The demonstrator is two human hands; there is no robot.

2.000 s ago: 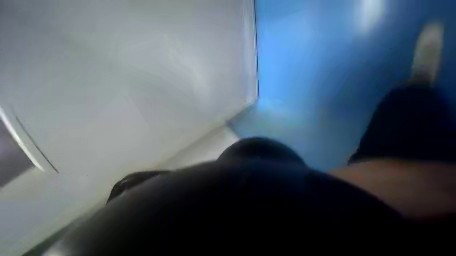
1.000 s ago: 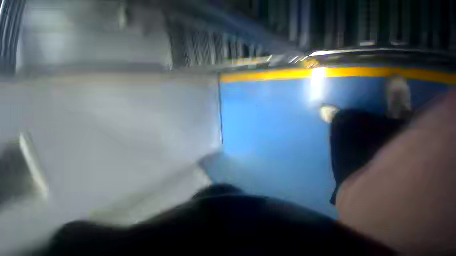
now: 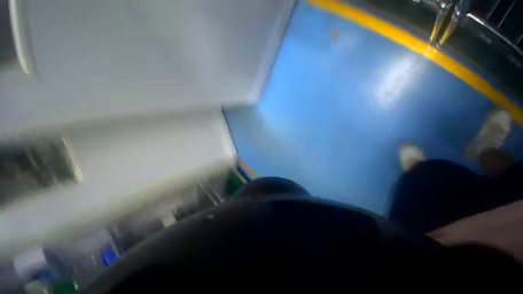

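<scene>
Neither of my hands shows. A large dark, blurred bulk (image 3: 275, 247) fills the bottom of the view, nearest to the camera; I cannot tell what it is. A blurred pinkish shape (image 3: 481, 227), perhaps an arm or cloth, enters at the lower right, with no hand visible on it. Dark trousers (image 3: 433, 186) show above it. A white shoe (image 3: 411, 155) and another white shoe (image 3: 492, 133) are on the blue floor (image 3: 321, 115). No tool or held object shows.
A pale grey wall or panel (image 3: 149, 57) stands at the left, with a lower pale ledge (image 3: 143, 143) beneath it. A yellow floor stripe (image 3: 390, 31) runs along the upper right, beside metal legs (image 3: 444, 20). Blurred items, including a small blue one (image 3: 109, 256), lie at the lower left.
The view has swung and tilted. The yellow stripe now slants down to the right, the shoes sit lower and further right, and cluttered items have appeared at the lower left.
</scene>
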